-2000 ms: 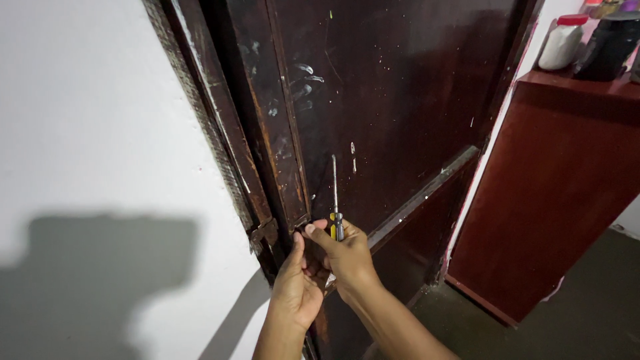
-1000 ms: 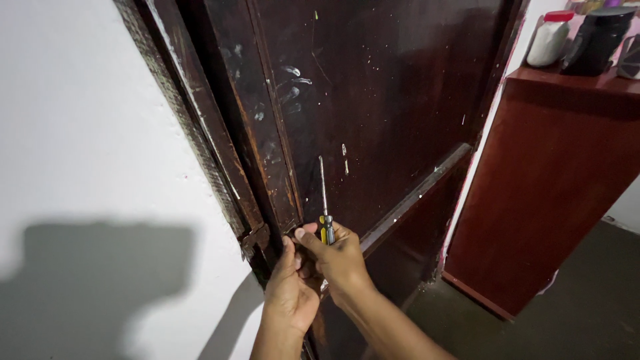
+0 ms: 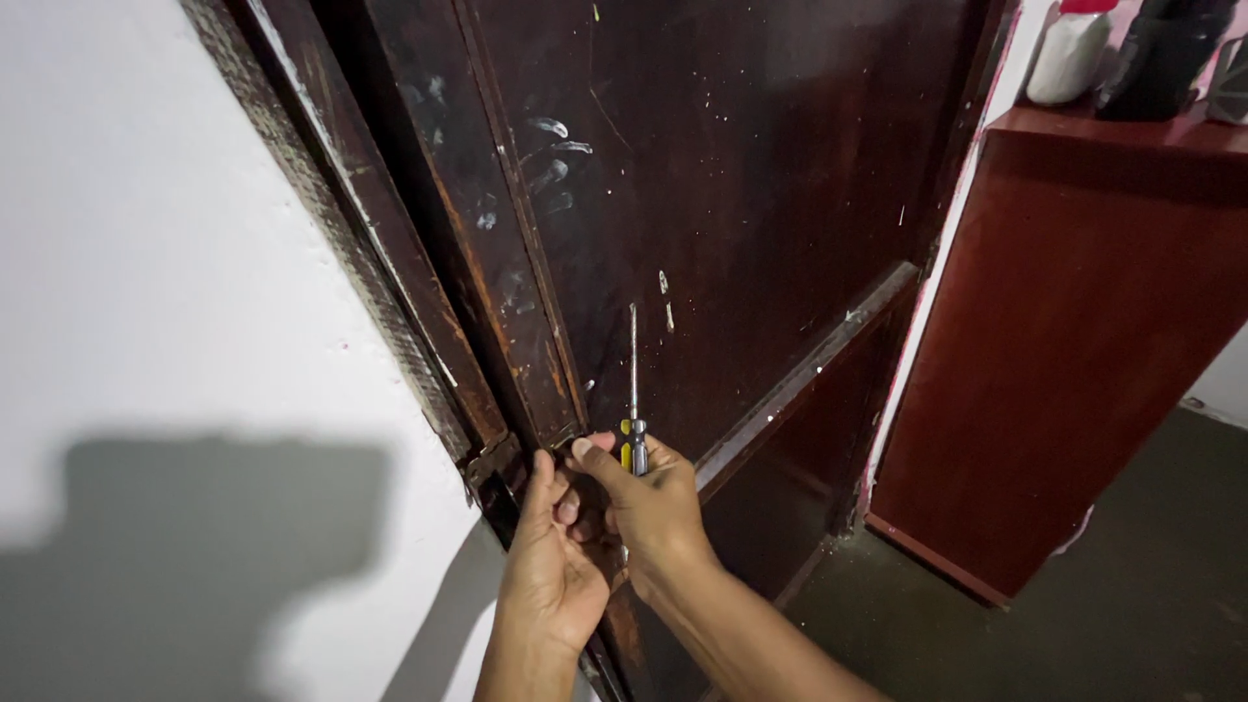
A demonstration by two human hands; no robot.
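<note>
A screwdriver (image 3: 634, 439) with a yellow and dark handle is held in my right hand (image 3: 663, 512), its metal shaft pointing up along the dark brown wooden door (image 3: 780, 175). The thumb and forefinger of that hand meet at the door's edge by a small dark metal piece (image 3: 563, 441), mostly hidden by the fingers. Just left of it and touching the same spot is my left hand (image 3: 556, 565), with its fingers curled; what they grip, if anything, is hidden. A rusty metal plate (image 3: 494, 466) sits on the door frame (image 3: 390, 253) beside the left fingertips.
A white wall (image 3: 195, 292) bearing a shadow lies left of the frame. On the right stands a reddish-brown wooden cabinet (image 3: 1063, 361), with a red-lidded jar (image 3: 1071, 54) and a black container (image 3: 1160, 63) on top. The dark floor (image 3: 936, 604) shows below.
The view has shifted slightly. Both hands stay at the same place on the door's edge, and the screwdriver remains in my right hand.
</note>
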